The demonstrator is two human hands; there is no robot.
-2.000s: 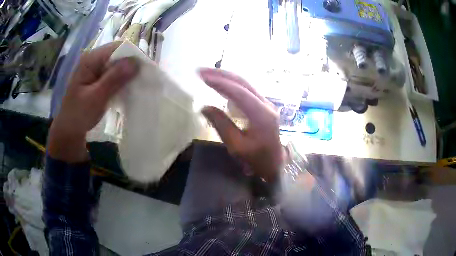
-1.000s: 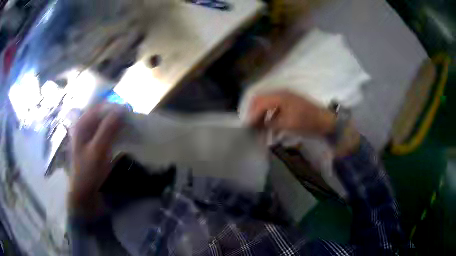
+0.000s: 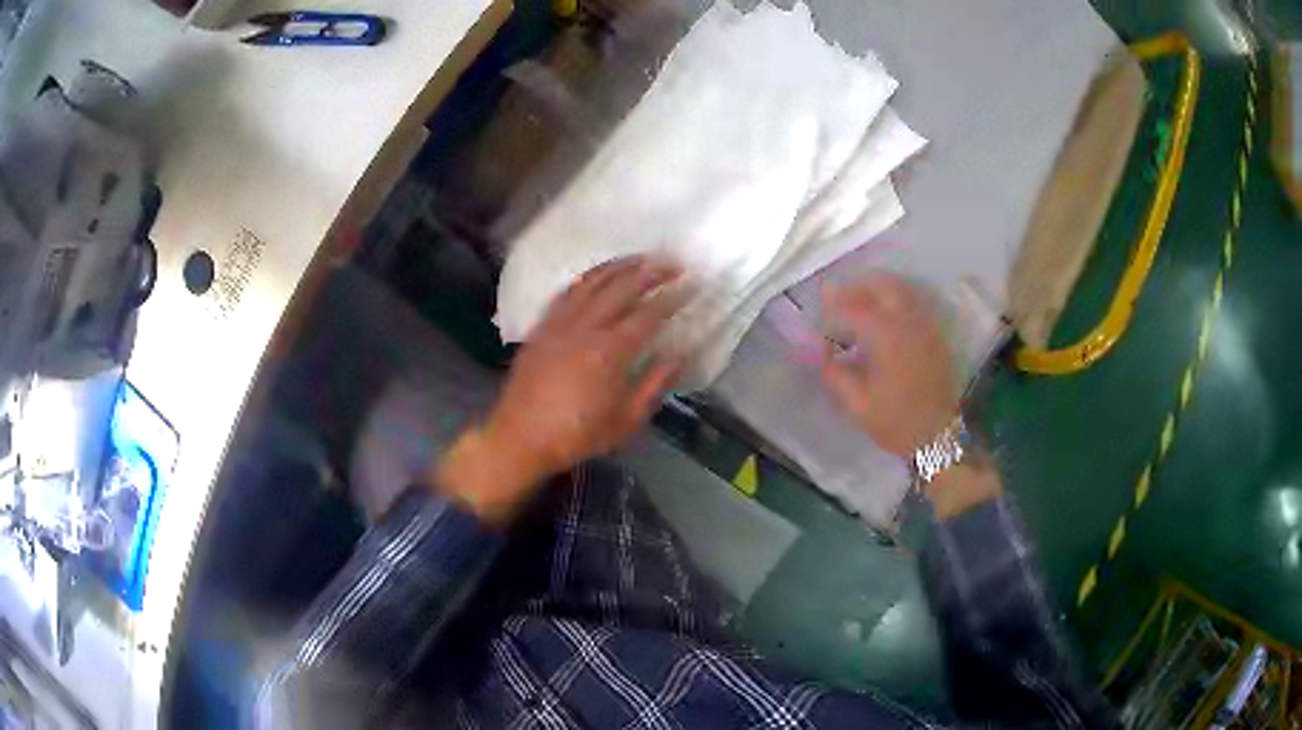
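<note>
A flat pile of white cut fabric pieces (image 3: 700, 157) lies on the grey cloth of the side cart, its layers fanned out at the right edge. My left hand (image 3: 586, 364) rests on the near end of the pile, fingers spread and palm down. My right hand (image 3: 892, 371), with a metal watch band at the wrist, is over the grey cloth right of the pile. Its fingers are curled and blurred. A pinkish patch, perhaps a fabric strip, shows beside its fingertips; whether it is held is unclear.
The white machine table (image 3: 307, 129) curves along the left, with dark blue thread snips (image 3: 321, 27), the sewing machine (image 3: 86, 243) and a blue plate (image 3: 139, 499). The cart's yellow tube frame (image 3: 1142, 271) stands at the right above the green floor.
The view has swung right toward the cart. The white piece stretched between both hands is no longer held between them. My left hand has moved onto the pile and my right hand has moved off to its right.
</note>
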